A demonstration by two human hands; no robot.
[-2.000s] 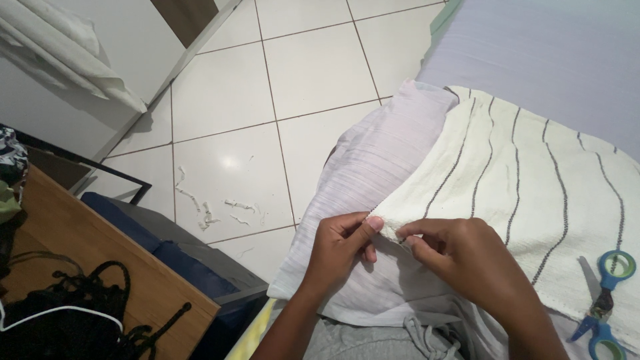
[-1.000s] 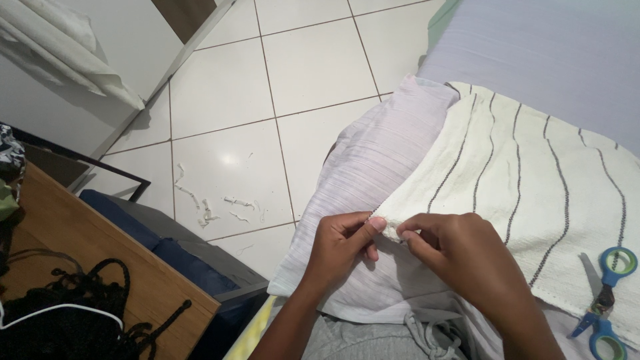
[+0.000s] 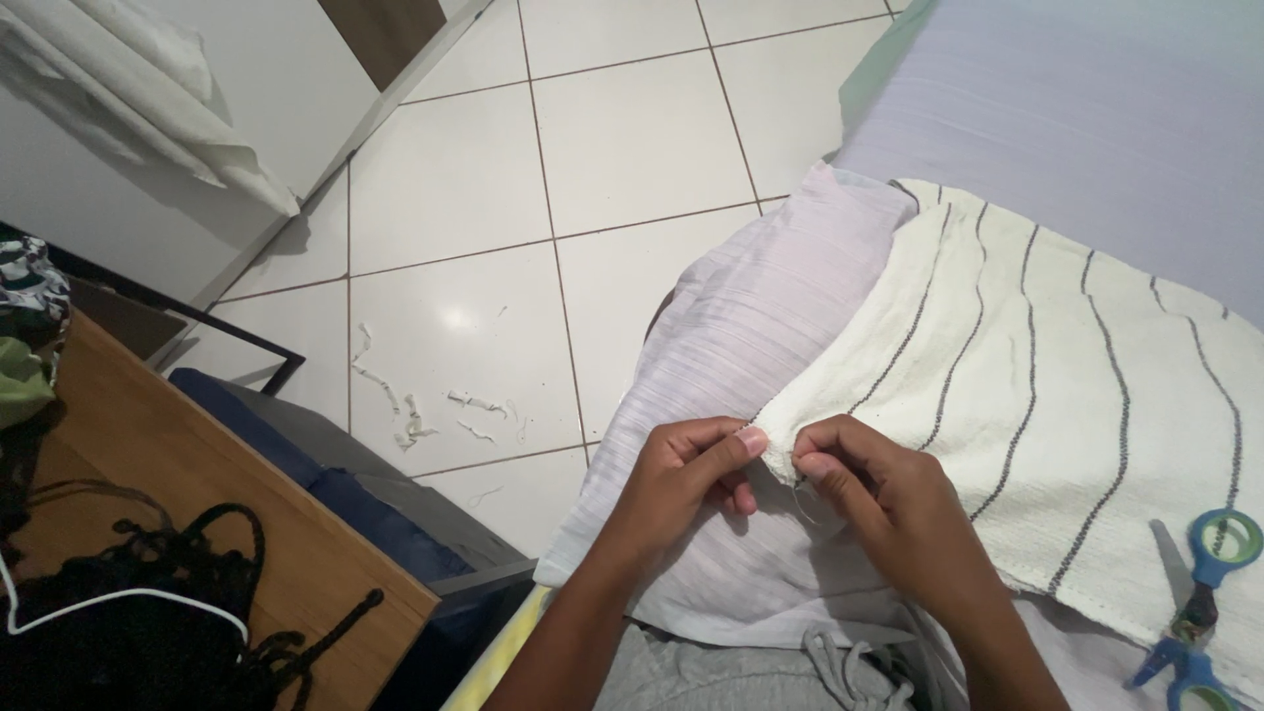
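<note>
A cream woven cloth with dark stripes (image 3: 1066,395) lies over a pale lilac cloth (image 3: 770,316) on my lap. My left hand (image 3: 696,474) pinches the cream cloth's near left corner between thumb and fingers. Just right of it, my right hand (image 3: 874,494) has thumb and index finger closed at the same frayed edge, where a loose thread hangs below the fingertips. Whether the right fingers grip cloth or only thread is too small to tell. Scissors with blue and green handles (image 3: 1195,602) rest on the striped cloth at the right.
Scraps of thread and fabric (image 3: 410,420) lie on the white tiled floor (image 3: 632,148). At the lower left, a wooden surface (image 3: 197,425) holds a black corded item (image 3: 128,612) and a white cable. A lilac-covered bed (image 3: 1066,128) is at upper right; white fabric (image 3: 148,99) hangs upper left.
</note>
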